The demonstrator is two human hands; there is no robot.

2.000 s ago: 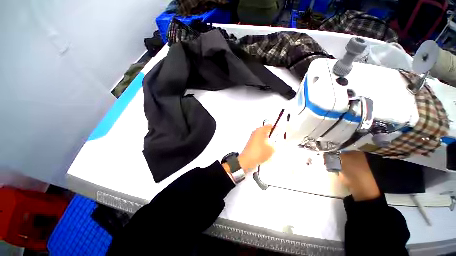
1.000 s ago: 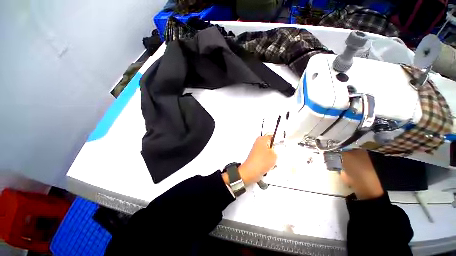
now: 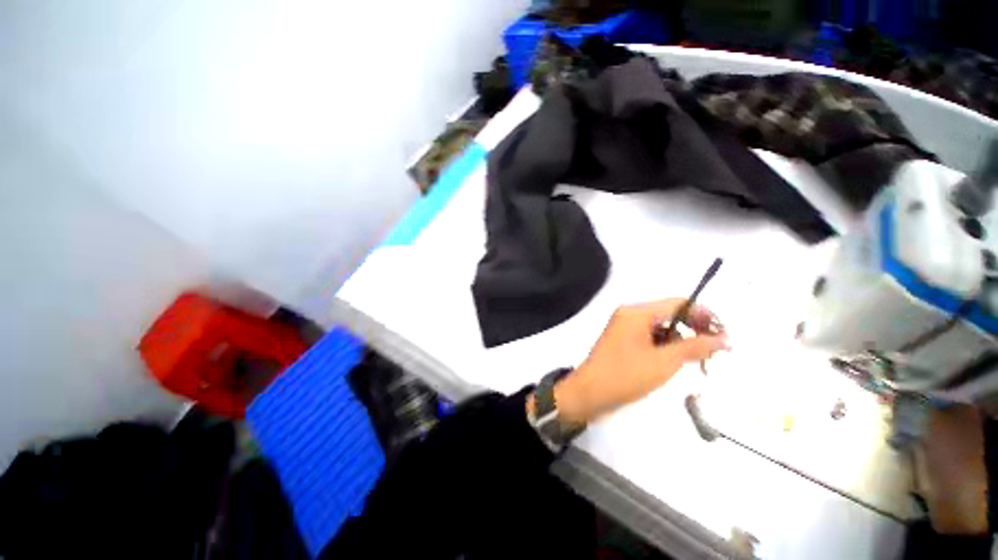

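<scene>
The view is blurred. My left hand [image 3: 646,350] is over the machine bed left of the needle area, fingers closed around a thin dark tool [image 3: 700,287] that points up and away. Something small and shiny shows at the fingertips; I cannot tell what it is. The sewing machine head [image 3: 925,273] is cut off at the right edge. My right hand [image 3: 955,465] is below the head at the right edge, partly hidden and cut off, so its fingers are unclear. The dark grey cloth [image 3: 536,263] lies limp on the table behind my left hand.
Plaid cloth [image 3: 810,109] lies at the back of the white table [image 3: 657,230]. A blue crate [image 3: 317,438] and a red stool [image 3: 208,356] are on the left below the table. A bent dark-ended lever [image 3: 698,419] is at the bed's left edge. Another blue crate [image 3: 525,46] stands behind.
The view has swung left, so the machine and my right hand sit at the right edge. My left hand has moved away from the needle area with the tool, now tilted more.
</scene>
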